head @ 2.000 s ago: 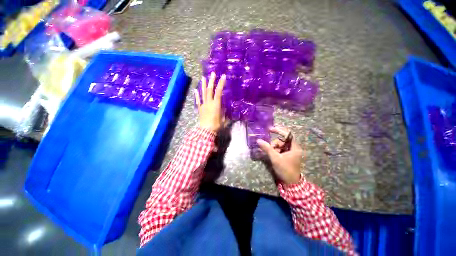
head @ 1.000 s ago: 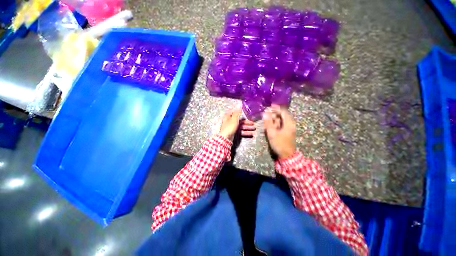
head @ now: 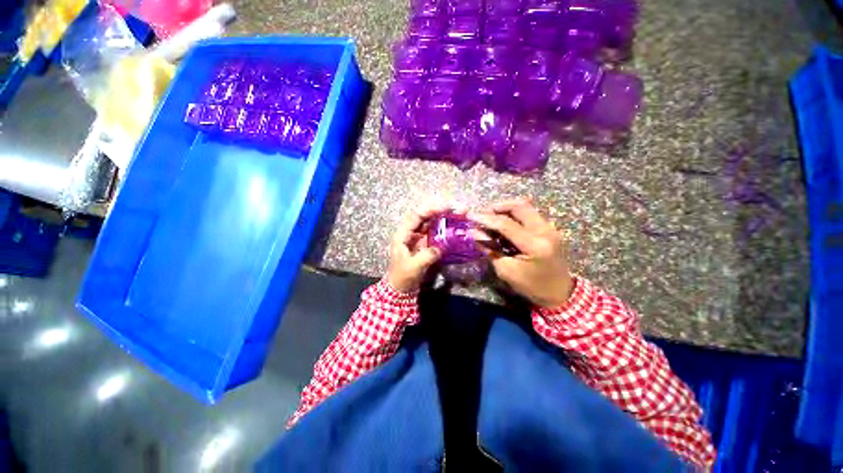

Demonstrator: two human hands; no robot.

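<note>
A translucent purple moulded part [head: 455, 238] is held between both hands near the table's front edge. My left hand [head: 412, 251] grips its left side. My right hand [head: 529, 251] is at its right side, with a small dark tool partly hidden under the fingers; its type cannot be told. A block of purple parts [head: 499, 78] lies side by side on the table beyond the hands. The blue tray [head: 236, 377] at left holds purple parts [head: 263, 103] in rows at its far end.
Thin purple shreds [head: 751, 189] lie on the speckled table [head: 592, 242] at right. A blue tray edge [head: 825, 185] stands at far right. Clear bags [head: 92, 55] with pale yellow and pink pieces are beyond the left tray. The table's front edge is close to the wearer.
Both hands have come together nearer the wearer, with one purple part now apart from the block. The left hand has left the block's side. The view has shifted, moving the block up in the picture.
</note>
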